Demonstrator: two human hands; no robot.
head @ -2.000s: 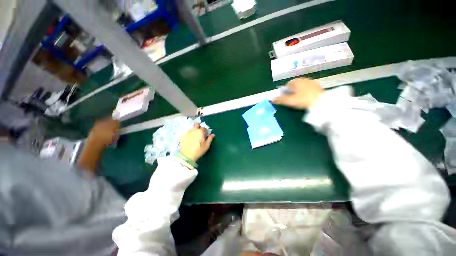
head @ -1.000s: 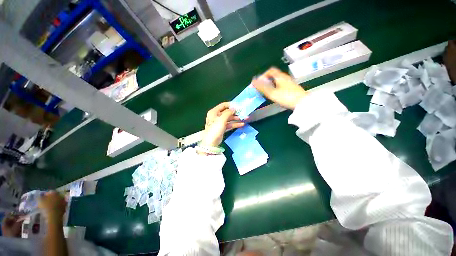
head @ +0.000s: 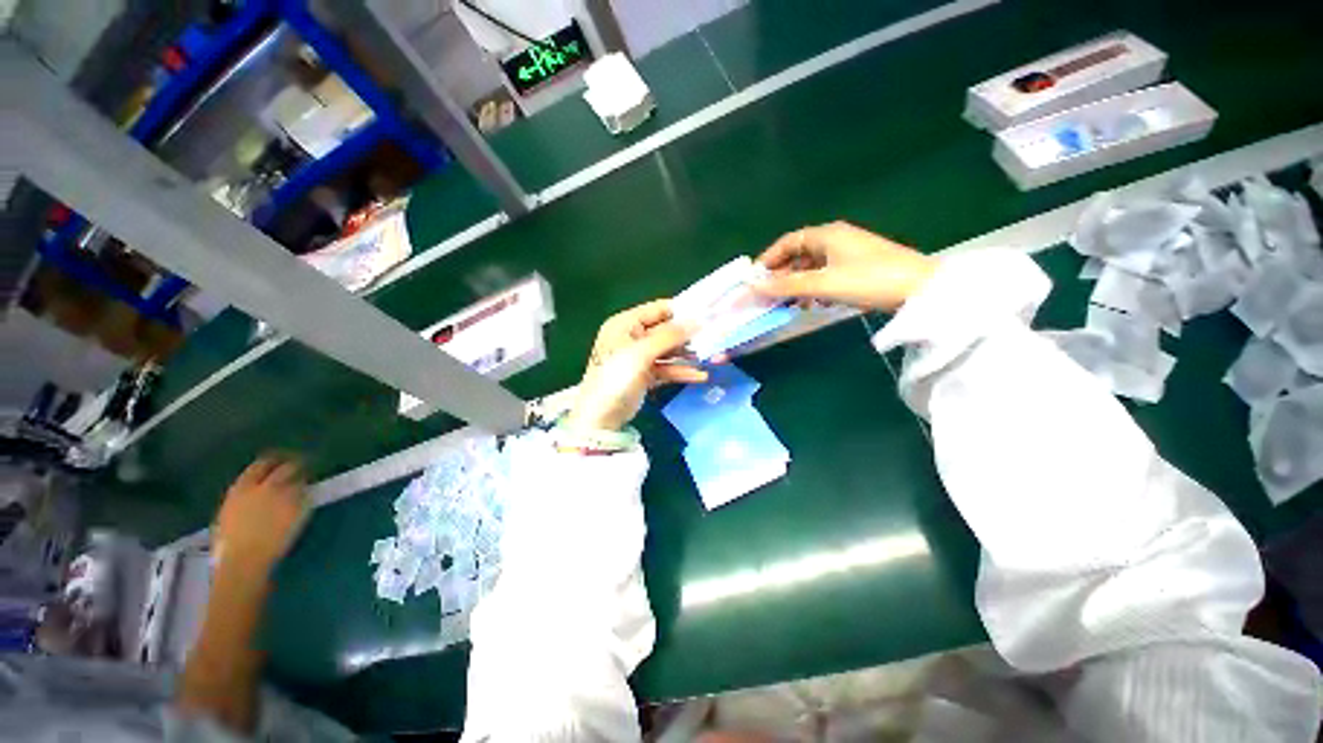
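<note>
My left hand (head: 633, 363) and my right hand (head: 842, 267) meet above the pale rail. Between them they hold a blue leaflet (head: 757, 331) with a white piece (head: 717, 302) on top of it; whether the white piece is a packet or an opened leaflet I cannot tell. A fanned stack of blue leaflets (head: 734, 453) lies on the green bench just below my hands. A heap of small pale packets (head: 444, 526) lies left of my left sleeve. Larger white bagged pieces (head: 1146, 290) are heaped at the right.
Two long white boxes (head: 1106, 134) lie on the green belt (head: 813, 160) at upper right. Another box pair (head: 491, 346) lies on it behind the slanting metal post (head: 261, 247). A co-worker's arm (head: 244, 581) reaches in at left. A green-lit display (head: 546, 58) stands at the back.
A white piece now shows on the blue leaflet in my hands. The upper right boxes have moved right along the belt, and the left boxes also moved right. The co-worker's hand has moved up and right.
</note>
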